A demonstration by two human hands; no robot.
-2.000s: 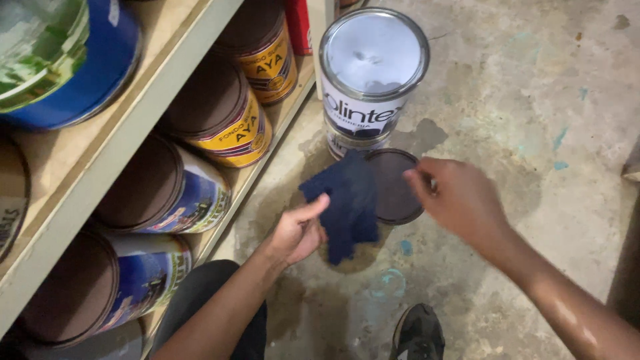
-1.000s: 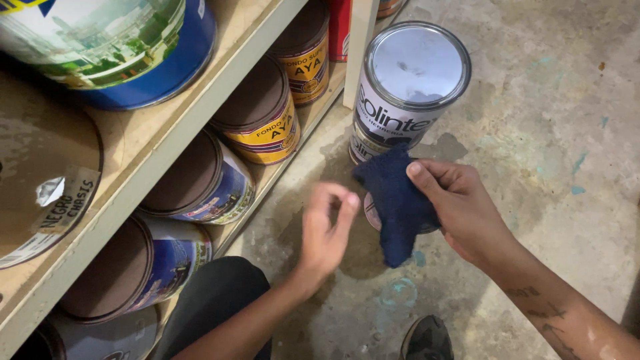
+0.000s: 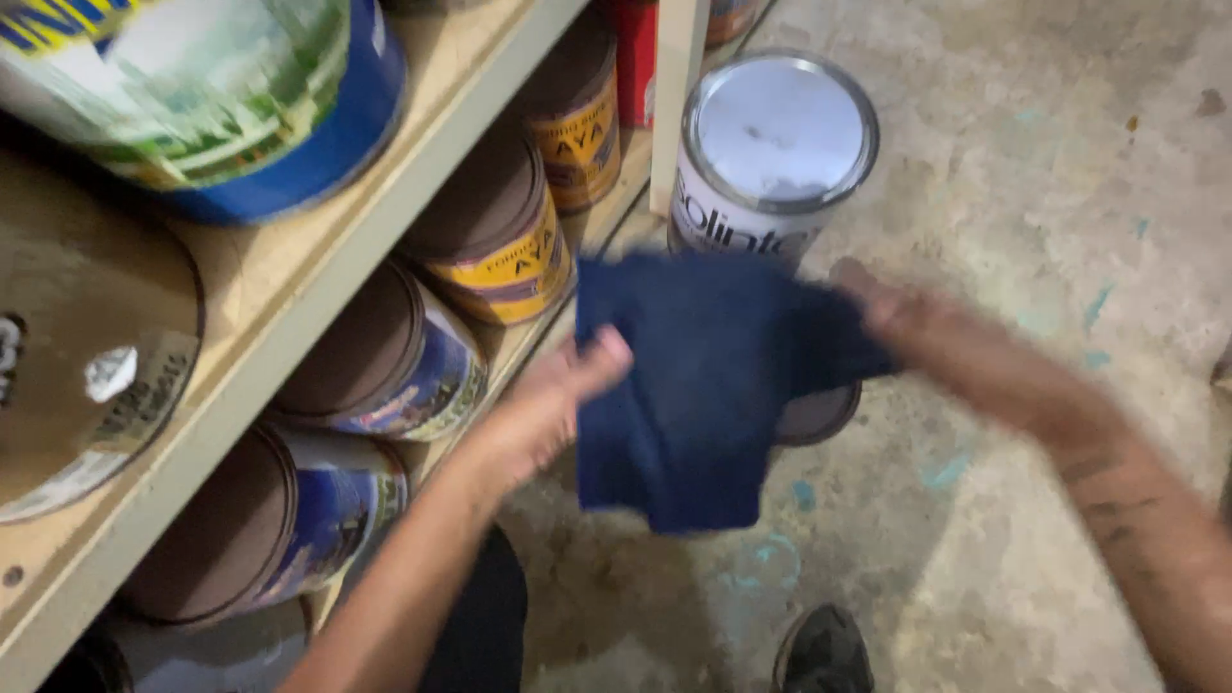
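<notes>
A dark blue cloth (image 3: 683, 385) is spread between my hands at the middle of the view. My left hand (image 3: 558, 395) grips its left edge, thumb on top. My right hand (image 3: 900, 308), blurred, is at the cloth's right end; its fingertips are partly hidden, so its hold is unclear. Just beyond the cloth stands a white Solinte-marked paint can (image 3: 780, 130) with a silvery lid. Below the cloth's right part, a dark round lid (image 3: 823, 414) shows low near the floor, mostly covered.
Wooden shelving (image 3: 318, 260) runs along the left. Its lower level holds yellow-labelled cans (image 3: 510, 274) and blue-labelled cans (image 3: 423, 375); a large blue bucket (image 3: 279, 183) stands on the upper shelf. My shoe (image 3: 825, 654) rests on the stained concrete floor (image 3: 1039, 539).
The cloth, bunched in my right hand one second ago with my left hand off it, is now spread wider, and my left hand has taken hold of its left side.
</notes>
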